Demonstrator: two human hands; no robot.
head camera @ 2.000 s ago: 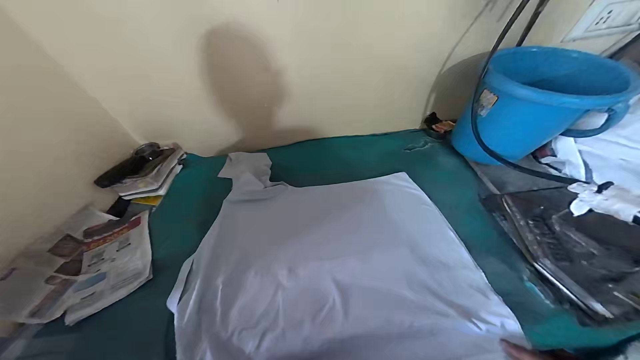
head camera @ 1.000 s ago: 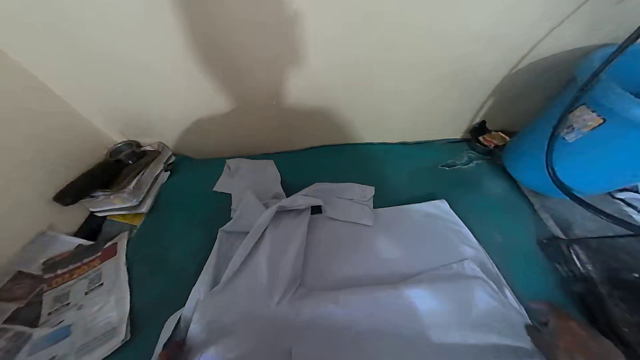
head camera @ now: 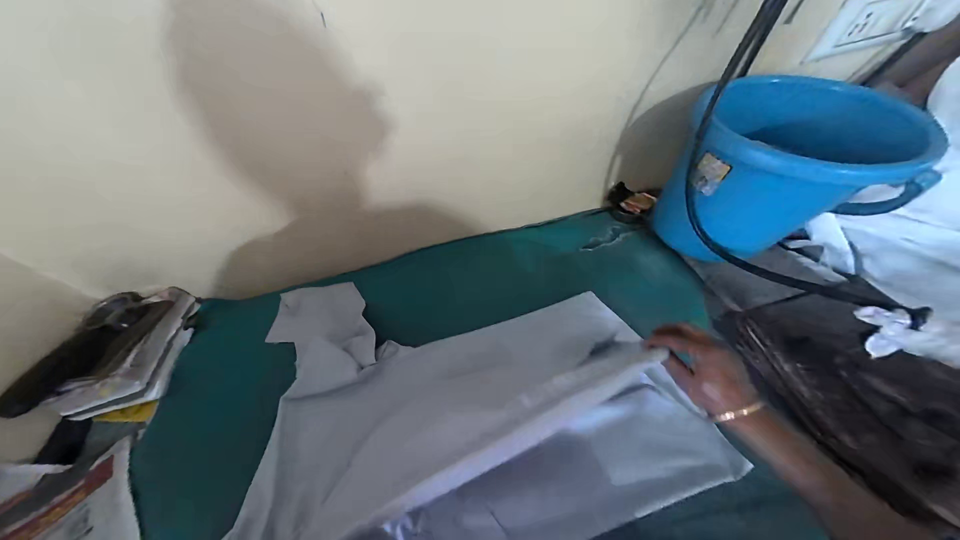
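Note:
A light grey shirt (head camera: 420, 420) lies spread over a table's green cloth (head camera: 480, 274), with one narrow part of it, perhaps a sleeve, reaching toward the wall at the upper left. My right hand (head camera: 701, 367), with a bangle at the wrist, pinches a raised edge of the fabric at the right. That edge forms a long fold running down to the lower left, and a flat layer of the same pale fabric lies beneath it. My left hand is out of view.
A blue plastic bucket (head camera: 757, 202) stands at the back right with a black cable hanging in front. Dark folded material (head camera: 847, 397) lies at the right. Stacked papers (head camera: 142, 375) and newspaper (head camera: 90, 495) are at the left. The wall (head camera: 487, 112) bounds the back.
The collar-like part seen near the middle one second ago no longer shows. My right hand, at the lower right edge then, has come up and taken hold of the shirt's edge.

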